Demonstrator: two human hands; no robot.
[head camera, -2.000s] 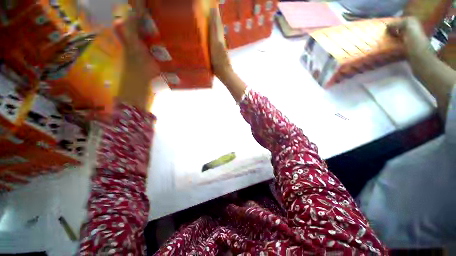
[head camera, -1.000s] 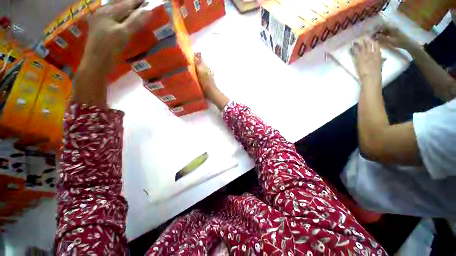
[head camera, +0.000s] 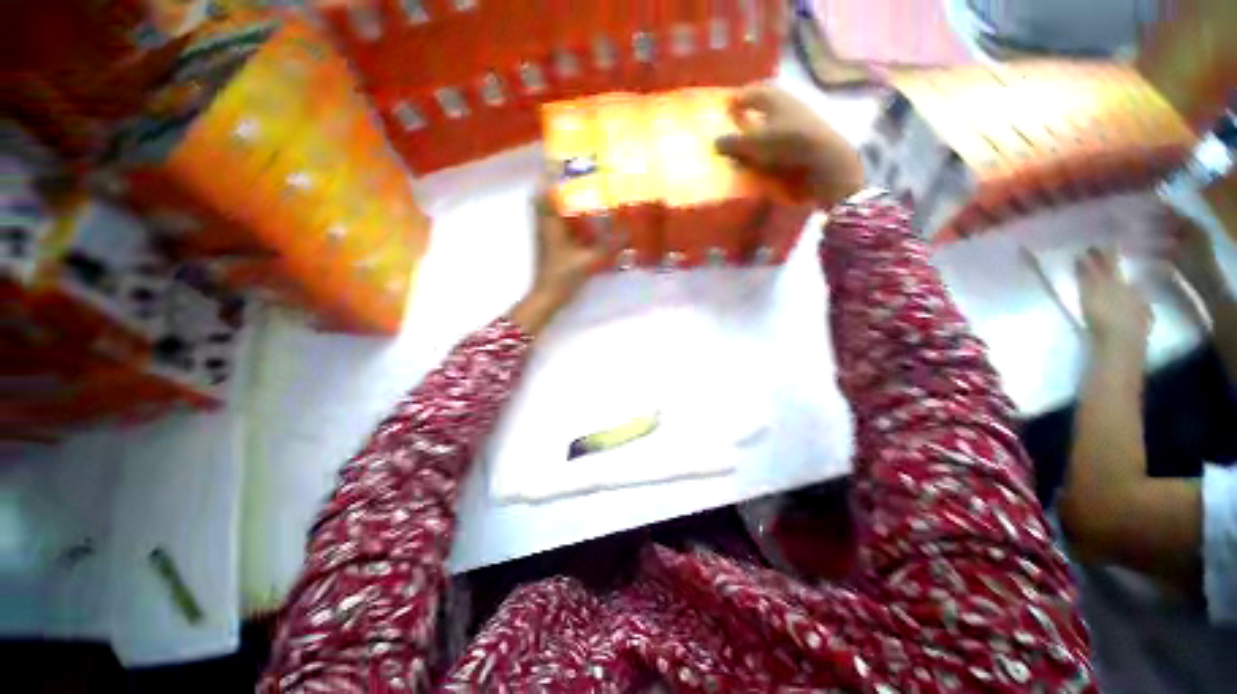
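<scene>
A row of orange-and-yellow cartons stands across the white table in front of me, yellow faces up and orange ends with small white patches towards me. My left hand is at the row's left end, its fingers partly hidden. My right hand is on the row's right end, thumb and fingers against the top and far side. A small yellow-olive and dark cutter lies on the white sheet nearer me. The picture is blurred.
Orange carton rows stand behind. Yellow-orange cartons and printed boxes stand left. An olive strip lies lower left. At right are another carton row, a pink folder and another person's hands.
The tilted carton stack between my hands is now a level row lying crosswise. My left hand has come down to its left end; my right hand has moved right. The view has shifted.
</scene>
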